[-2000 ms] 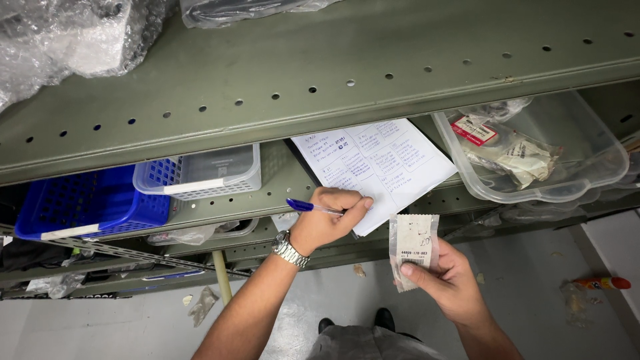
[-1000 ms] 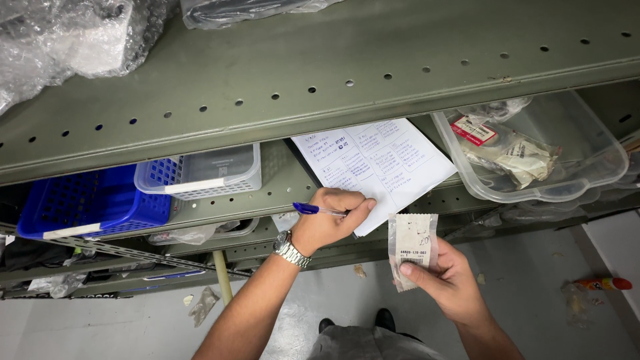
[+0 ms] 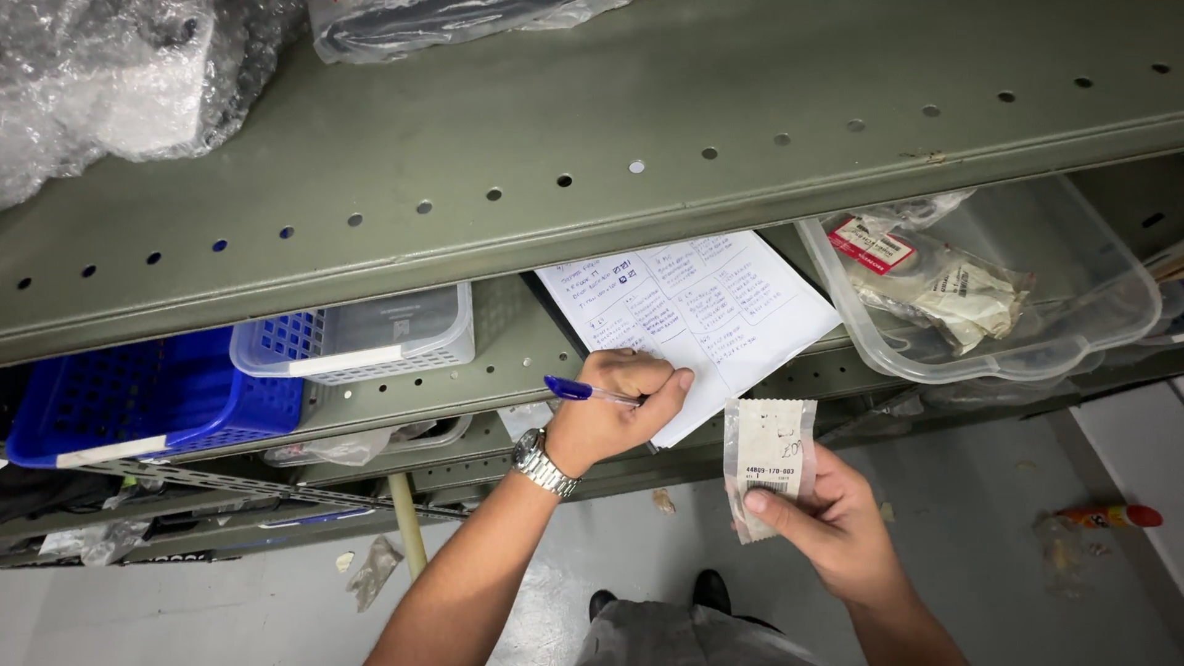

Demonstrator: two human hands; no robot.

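Note:
A blue-capped ballpoint pen (image 3: 592, 392) is gripped in my left hand (image 3: 618, 407), which rests on the lower part of a handwritten sheet of paper (image 3: 680, 314). The pen's tip is hidden by my fingers. The paper lies on a dark-edged board or folder on a green metal shelf. In my right hand (image 3: 828, 518), just in front of the shelf edge, is a small paper-and-plastic parts packet (image 3: 768, 453) with printed and handwritten marks, my thumb across its lower part.
A clear plastic bin (image 3: 980, 365) with bagged parts stands right of the paper. A clear basket (image 3: 370, 356) and a blue basket (image 3: 166, 407) sit at the left. Overhead, an upper shelf (image 3: 555, 139) carries bubble-wrapped goods (image 3: 139, 83). A pole (image 3: 407, 523) stands below.

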